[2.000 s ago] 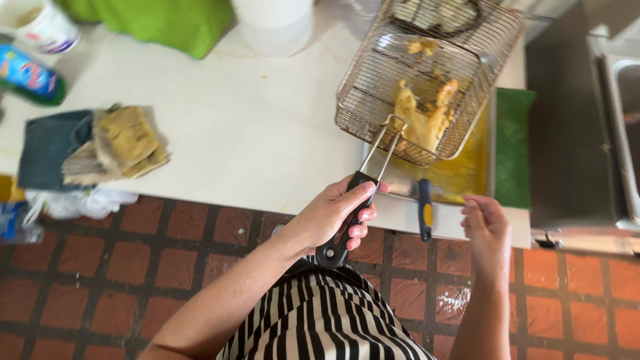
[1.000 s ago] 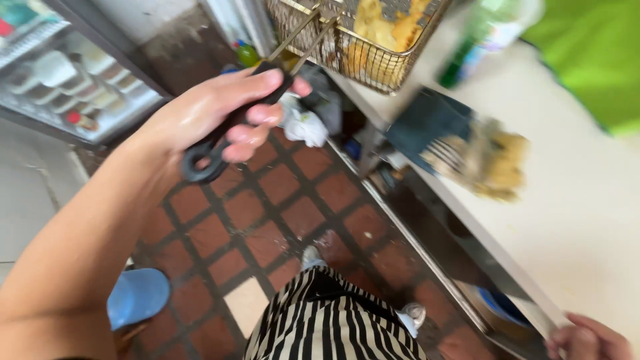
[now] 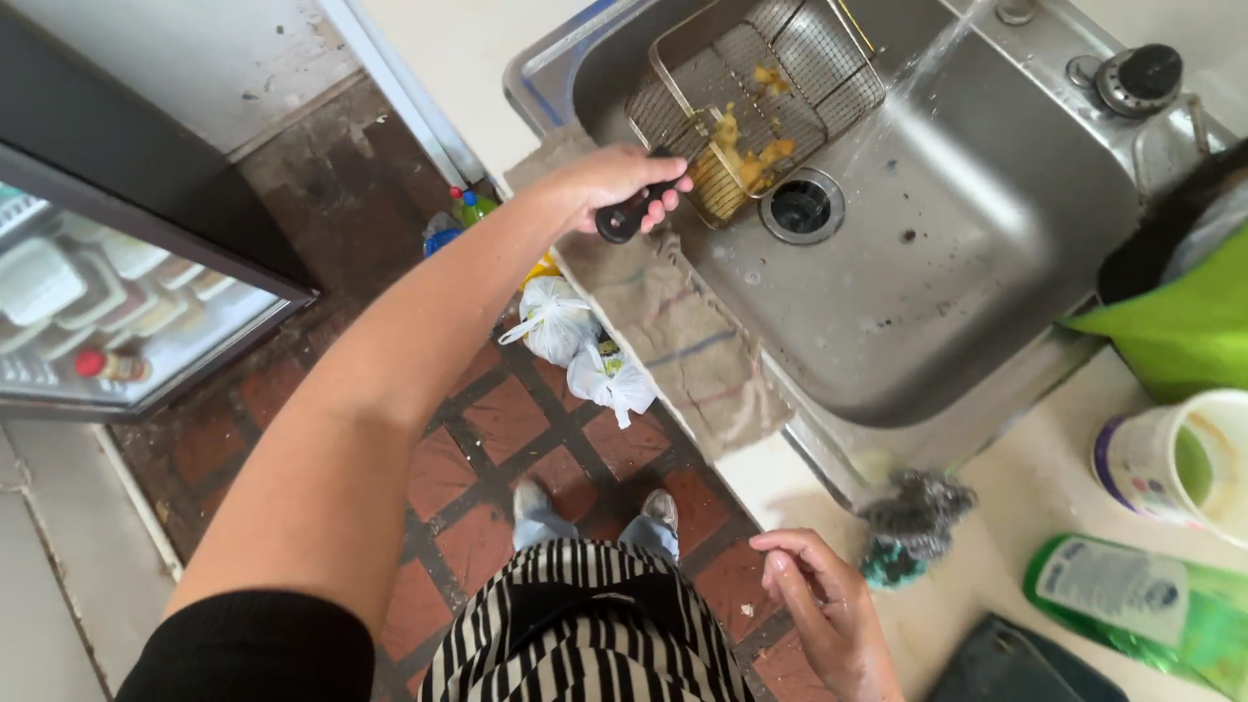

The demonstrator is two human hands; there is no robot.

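Note:
My left hand (image 3: 629, 190) is closed around the black handle (image 3: 639, 200) of a wire fryer basket (image 3: 829, 68), which hangs tilted inside a stainless steel sink (image 3: 936, 253). Yellow fried pieces (image 3: 746, 161) lie in the basket's lower end, with a smaller bit farther up its mesh. The sink drain (image 3: 801, 207) is just beside the basket's rim. Water (image 3: 926, 58) runs into the basin to the right of the basket. My right hand (image 3: 824, 604), fingers loosely bent and holding nothing, is over the counter's front edge, below a scouring pad (image 3: 916, 517).
A worn cloth (image 3: 702, 331) lies along the sink's front edge. On the counter at right are a green bottle (image 3: 1121, 595), a paper cup (image 3: 1170, 463) and a green cloth (image 3: 1189, 312). White plastic bags (image 3: 556, 322) sit below the counter; a glass-door fridge (image 3: 127, 302) is at left.
The view has swung from the counter to the sink. The basket, still in my left hand, was over a tray on the counter two seconds ago and is now in the sink.

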